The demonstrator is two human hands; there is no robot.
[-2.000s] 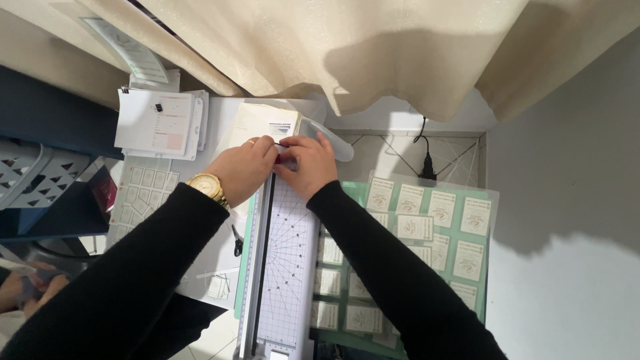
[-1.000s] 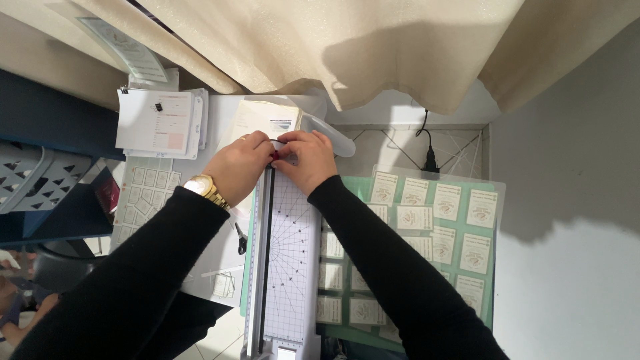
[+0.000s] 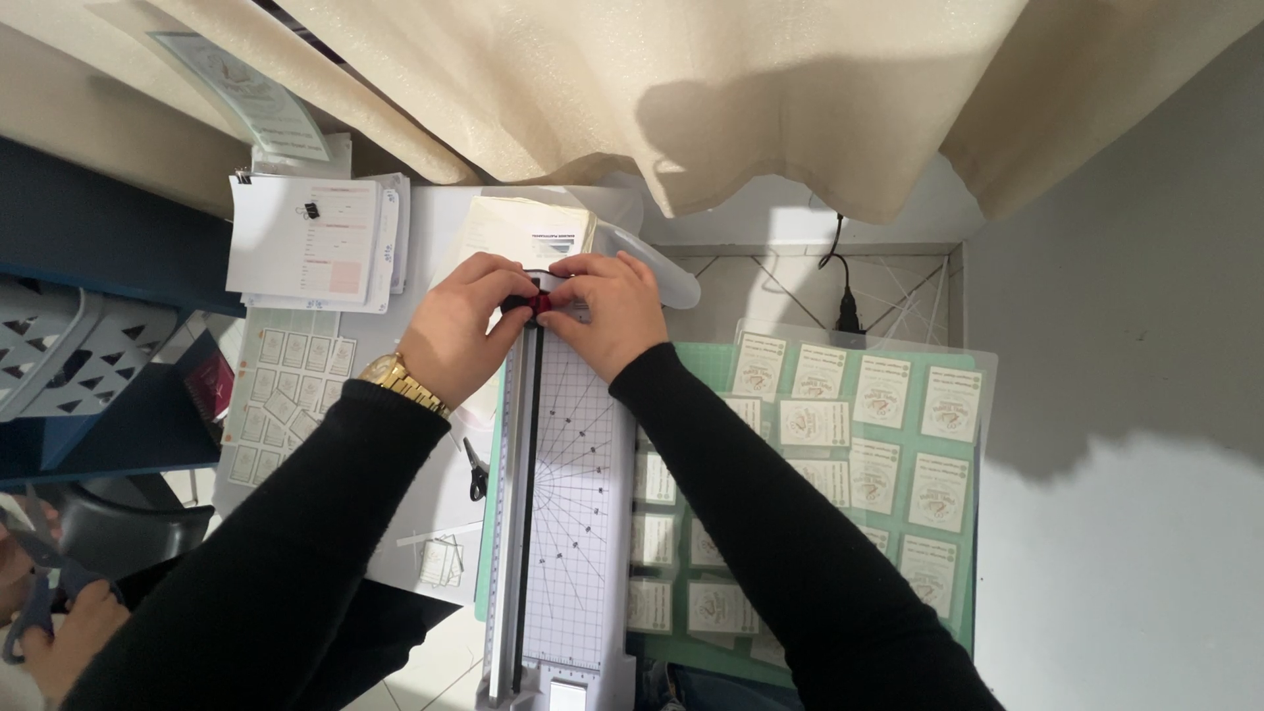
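Observation:
A white rotary paper trimmer (image 3: 578, 494) with a printed grid and a black rail lies lengthwise in front of me. At the rail's far end, my left hand (image 3: 464, 321) pinches the black side of a small red-and-black cutter carriage (image 3: 538, 302). My right hand (image 3: 612, 306) has its thumb and fingers on the carriage's red part. The fingers hide much of it. Just beyond both hands is a stack of cream paper (image 3: 528, 225). Laminated printed cards (image 3: 882, 390) lie in rows on a green cutting mat (image 3: 913, 370) to the right.
Black scissors (image 3: 477, 472) lie left of the trimmer, near small clear pieces (image 3: 441, 561). Further left are a sheet of small cards (image 3: 286, 380), clipped papers (image 3: 296, 237) and a grey basket (image 3: 79, 346). Another person's hand (image 3: 79, 632) holds blue-handled scissors (image 3: 39, 602) at lower left.
My hands stay together at the rail's far end, with only small finger shifts. At lower left, the other person's hands and scissors have come further into view.

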